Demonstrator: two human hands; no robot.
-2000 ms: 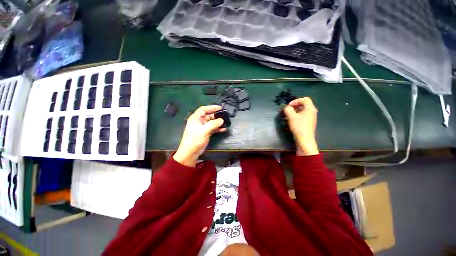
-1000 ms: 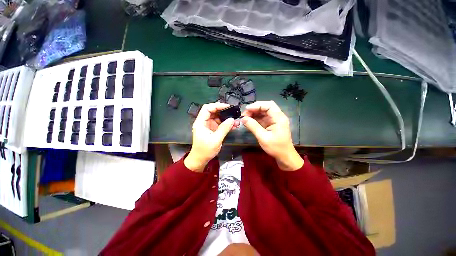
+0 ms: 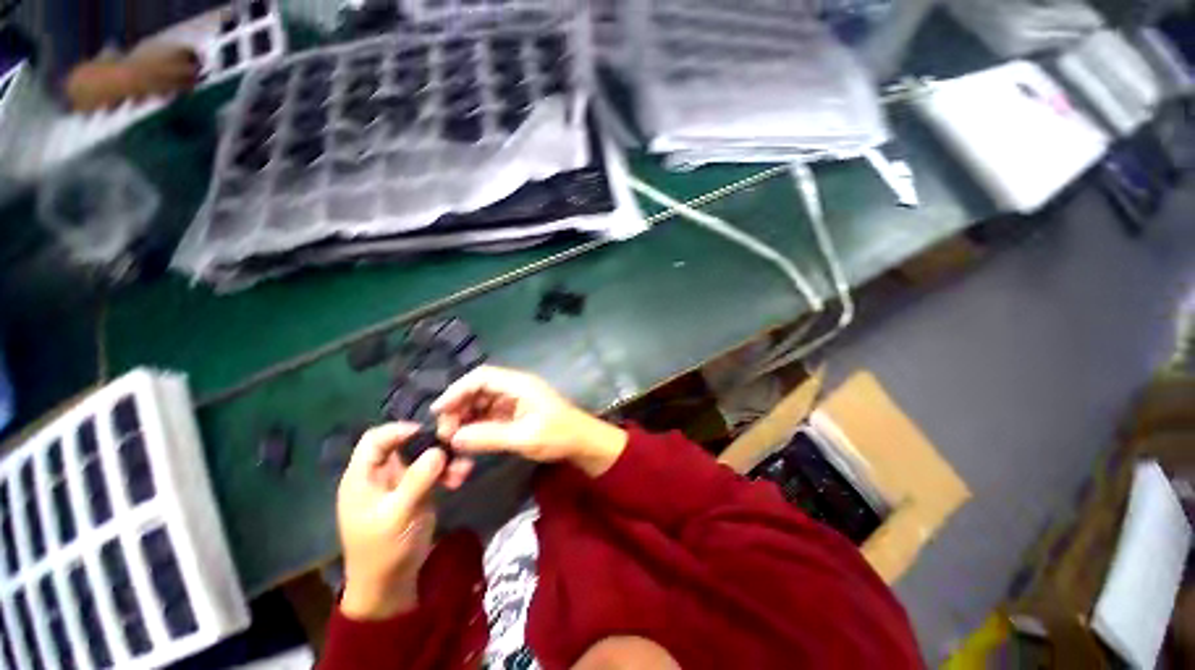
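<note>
My left hand (image 3: 383, 513) is shut on a black housing (image 3: 419, 444), at the front of the green bench. My right hand (image 3: 505, 416) meets it at the housing, its fingertips on the edge; whether they hold a small part is hidden. A loose pile of black housings (image 3: 439, 351) lies just beyond my hands, with single ones (image 3: 275, 449) to the left. A small pile of tiny black bits (image 3: 560, 302) lies to the right of them. The white foam tray (image 3: 151, 517) at the left holds rows of black housings. The picture is blurred.
A clear blister tray (image 3: 393, 144) with black housings lies beyond the bench strip. Empty translucent trays (image 3: 747, 79) and pale straps (image 3: 734, 233) are to its right. An open cardboard box (image 3: 904, 471) stands below. Another person's hand (image 3: 131, 76) is at the far left.
The view has swung right and tilted. My right hand came from the tiny black bits to the housing in my left hand, and both hands remain together there.
</note>
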